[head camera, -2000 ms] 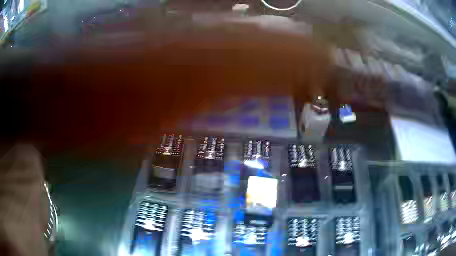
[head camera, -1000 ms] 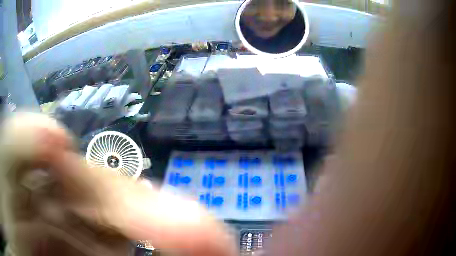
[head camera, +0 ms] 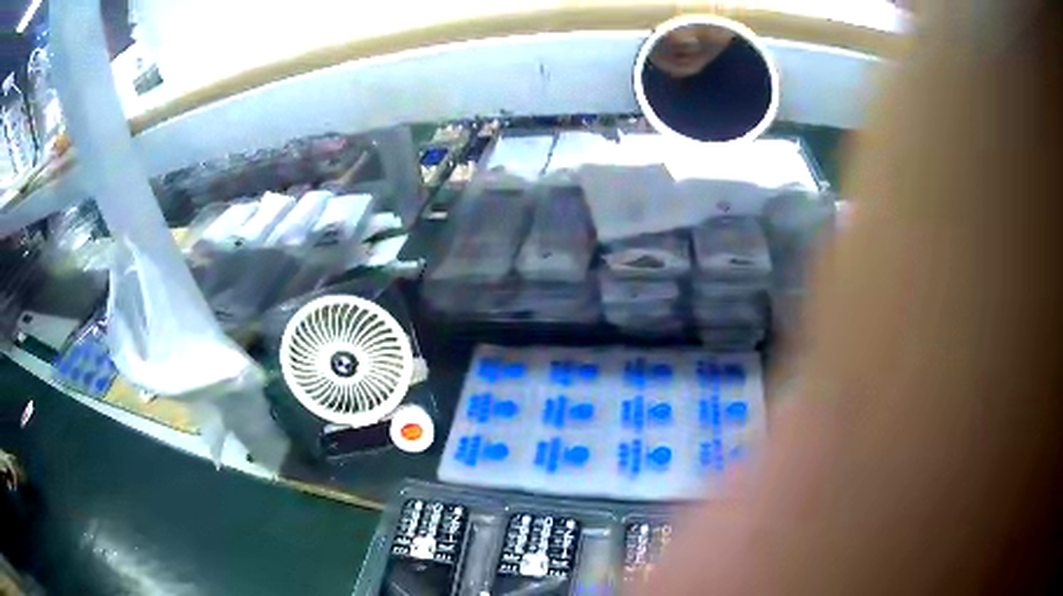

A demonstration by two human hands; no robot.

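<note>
My right hand is a large blurred shape close to the lens, covering the right side of the picture; its fingers cannot be told apart, nor whether it holds anything. My left hand is not in view. A clear tray with black units bearing white print lies at the bottom edge, cut off there and hidden on its right by my hand. Behind it lies a pale sheet with a grid of blue shapes.
Grey stacked parts stand behind the sheet. At left are a white fan, a white disc with orange centre and a hanging translucent bag. A round mirror at the shelf edge reflects part of a person.
My left hand has left the picture. The view has shifted, so the fan, sheet and mirror sit further right; the hanging bag and orange-centred disc now show. My right hand still covers the right side.
</note>
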